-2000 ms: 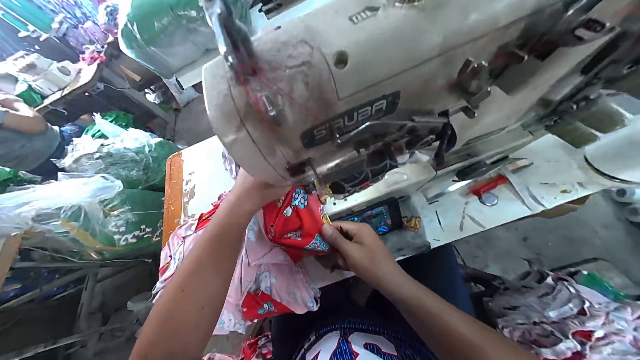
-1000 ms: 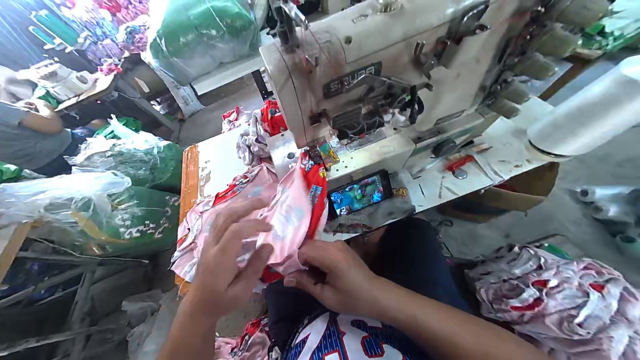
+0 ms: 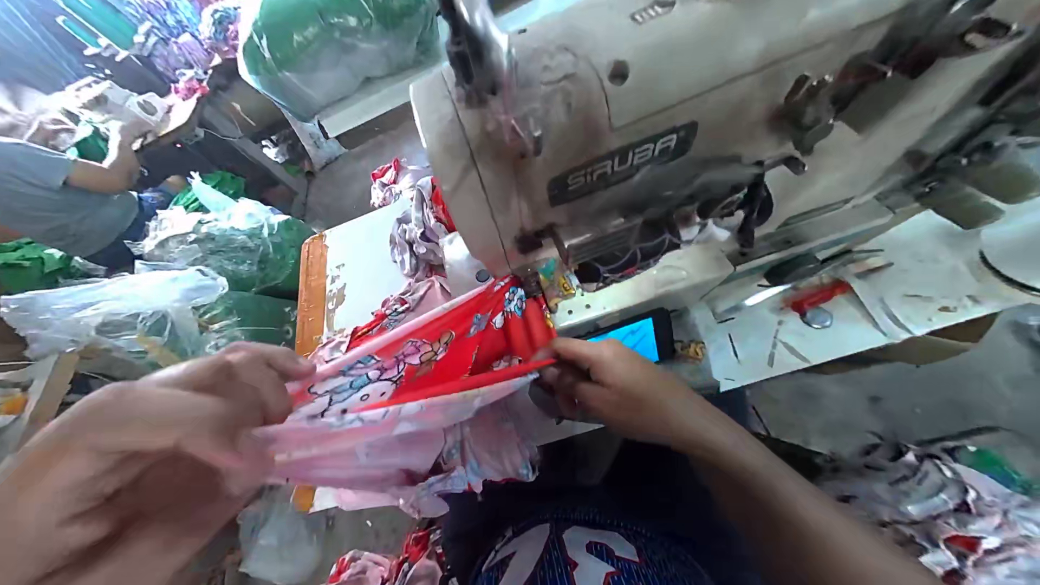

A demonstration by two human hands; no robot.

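A Siruba industrial sewing machine (image 3: 626,146) stands over a white table. Red and pink printed fabric (image 3: 422,357) stretches between my hands, its far end at the machine's needle area. My left hand (image 3: 179,422), somewhat blurred, grips the fabric's left end. At the fabric's right edge, just below the needle area, my right hand (image 3: 601,382) pinches the red part between thumb and fingers. Whether the needle is in the cloth is hidden. A phone with a lit screen (image 3: 634,337) lies right behind my right hand.
A red-handled tool (image 3: 819,299) lies on the table's right part. More printed fabric (image 3: 418,231) lies left of the machine head. Green plastic-wrapped bundles (image 3: 252,244) stand at the left, near a seated person (image 3: 65,195). A fabric pile (image 3: 951,512) is at lower right.
My left hand has moved left and now pulls the fabric taut; a second ago it lay spread over the pink cloth. My right hand has moved up toward the needle area. The view has shifted closer.
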